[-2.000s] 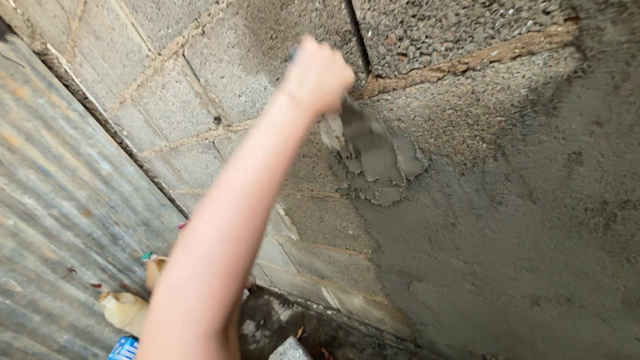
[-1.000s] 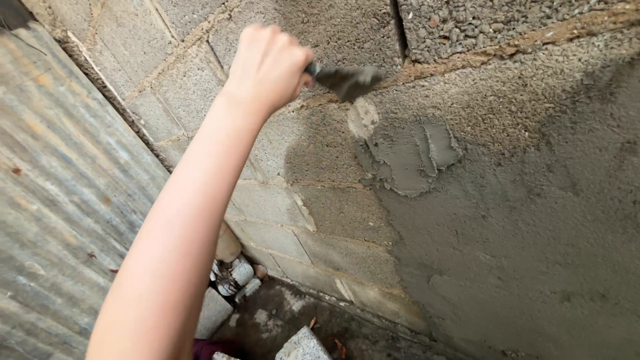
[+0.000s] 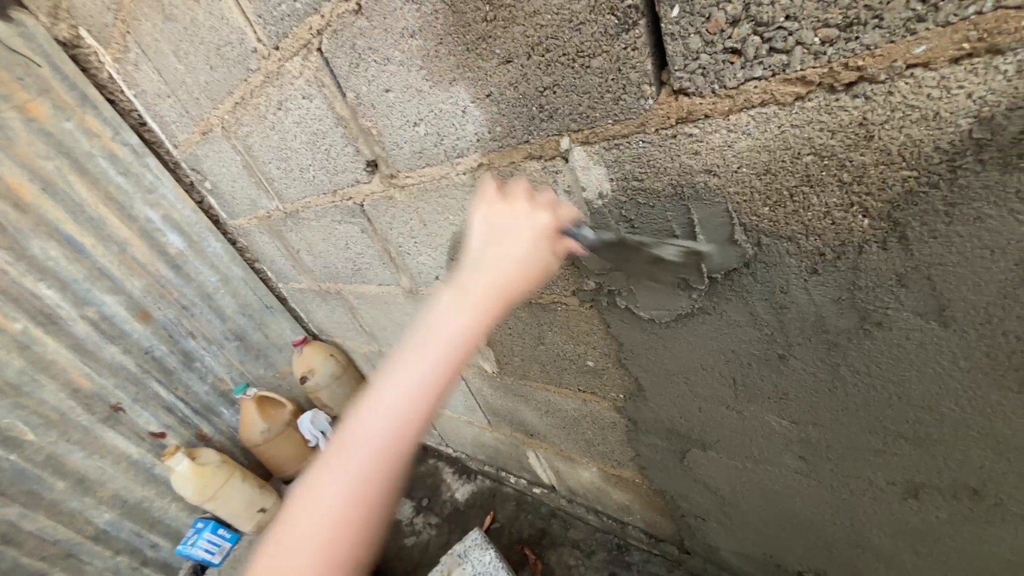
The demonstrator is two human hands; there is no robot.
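My left hand [image 3: 520,232], somewhat blurred, is closed around the handle of a trowel [image 3: 652,250] in front of the concrete block wall. The trowel's metal blade points right, over a raised patch of wet mortar [image 3: 664,300] with ridged edges. This patch lies at the upper left edge of a wide area of smoothed grey mortar [image 3: 840,400]. Bare blocks [image 3: 416,88] show above and to the left of it. I cannot tell whether the blade presses on the mortar. My right hand is out of view.
Corrugated metal sheeting [image 3: 120,280] stands at the left. Along its foot are several plastic jugs, one a pale jug [image 3: 224,490], with a blue packet [image 3: 208,541] beside it. A concrete block piece [image 3: 472,558] lies on the dark ground [image 3: 432,496] at the bottom.
The trowel has moved from above left of the mortar patch to over it, still in my left hand. The view has shifted, bringing the jugs back into sight.
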